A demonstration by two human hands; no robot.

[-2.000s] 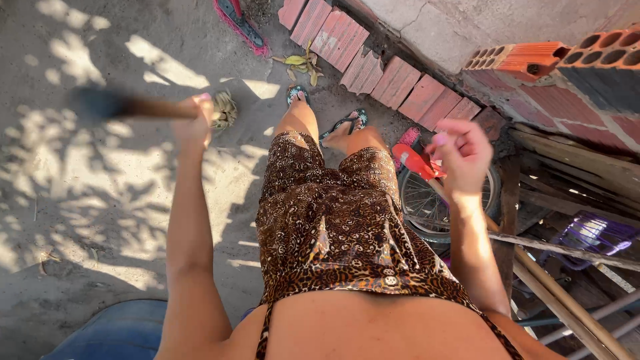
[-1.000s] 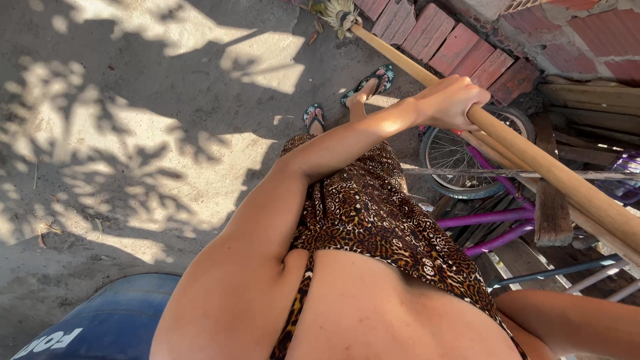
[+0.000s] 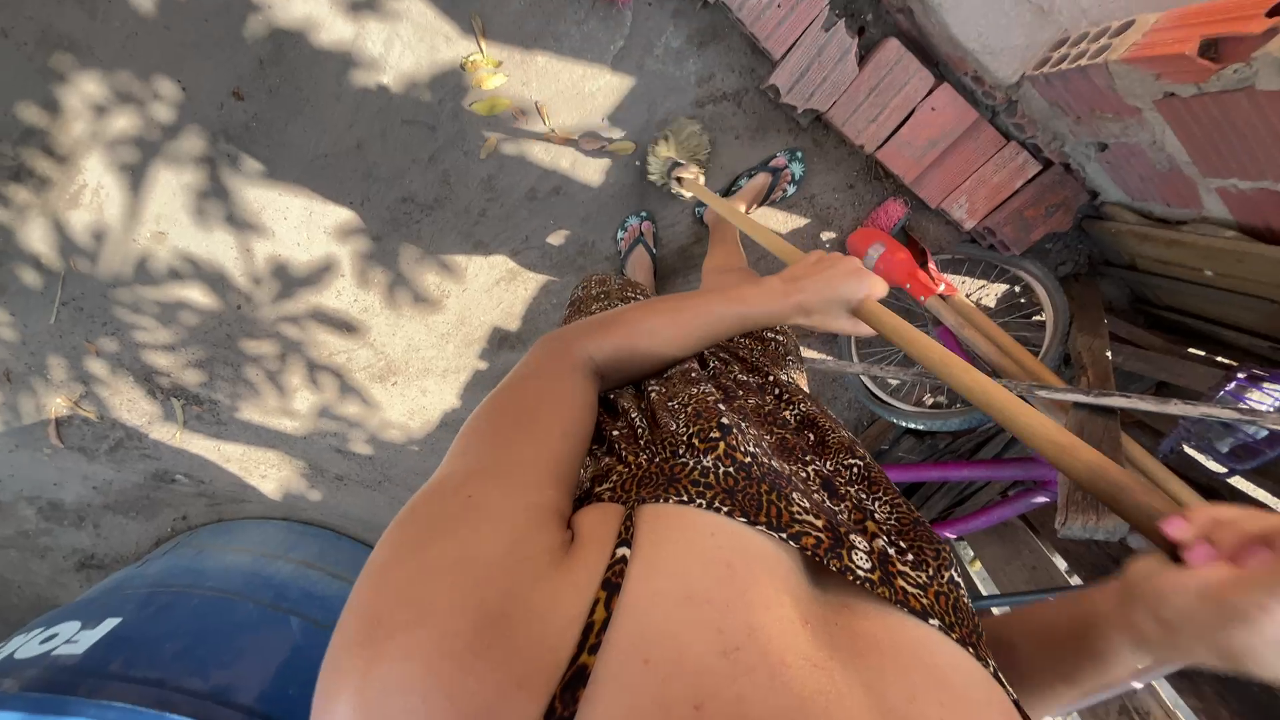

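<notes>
A long wooden handle (image 3: 980,385) runs slantwise from near my feet to the lower right. At its far end is a pale, bristly head (image 3: 679,150), perhaps of a broom, resting by my sandals. My left hand (image 3: 828,292) reaches across my body and is closed around the middle of the handle. My right hand (image 3: 1200,575), blurred, is at the handle's near end at the right edge, its fingers around it. Behind the handle, a red plastic tool head (image 3: 890,262) on another wooden pole leans by a bicycle wheel (image 3: 965,335).
Red bricks (image 3: 930,145) line the wall at the upper right. A purple bicycle frame (image 3: 990,497) and wooden boards (image 3: 1180,260) crowd the right side. A blue tank (image 3: 230,590) stands at the lower left. Yellowish leaves (image 3: 490,105) lie on the ground.
Two seconds ago my left hand held a wooden handle out to the left and my right hand was raised. Now the left arm crosses my body, and the right hand has come onto the handle.
</notes>
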